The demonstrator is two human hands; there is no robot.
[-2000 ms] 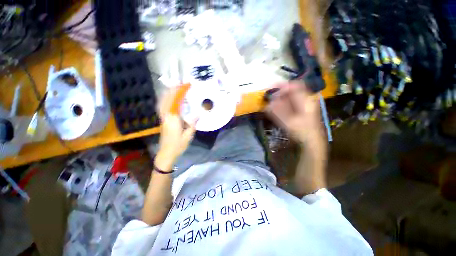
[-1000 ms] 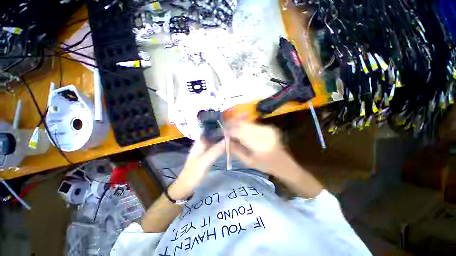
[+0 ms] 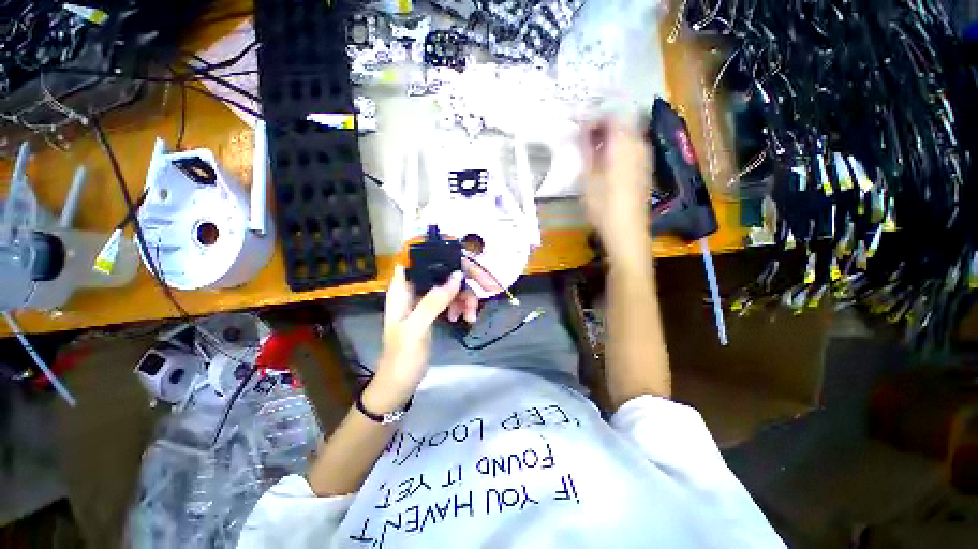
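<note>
My left hand [image 3: 411,322] holds a small black block [image 3: 434,262] by its sides, with thin dark leads with pale ends hanging from it. Just behind it a white camera housing [image 3: 502,231] lies at the bench edge, with a dark dotted square and a round opening showing; the block covers part of it. My right hand [image 3: 619,172] is blurred and reaches over the pale mat, left of the black glue gun [image 3: 678,177]. Its fingers are too blurred to tell what they hold.
A black pocketed tray [image 3: 311,161] lies left of the housing. Another white housing [image 3: 204,225] stands further left. Heaps of black cable leads [image 3: 858,129] fill the right. Small white parts [image 3: 467,97] lie at the back. A glue stick [image 3: 713,295] juts past the bench edge.
The hands were together at the black block; now my right hand has moved forward and right over the mat. My left hand keeps the block, its leads now in view.
</note>
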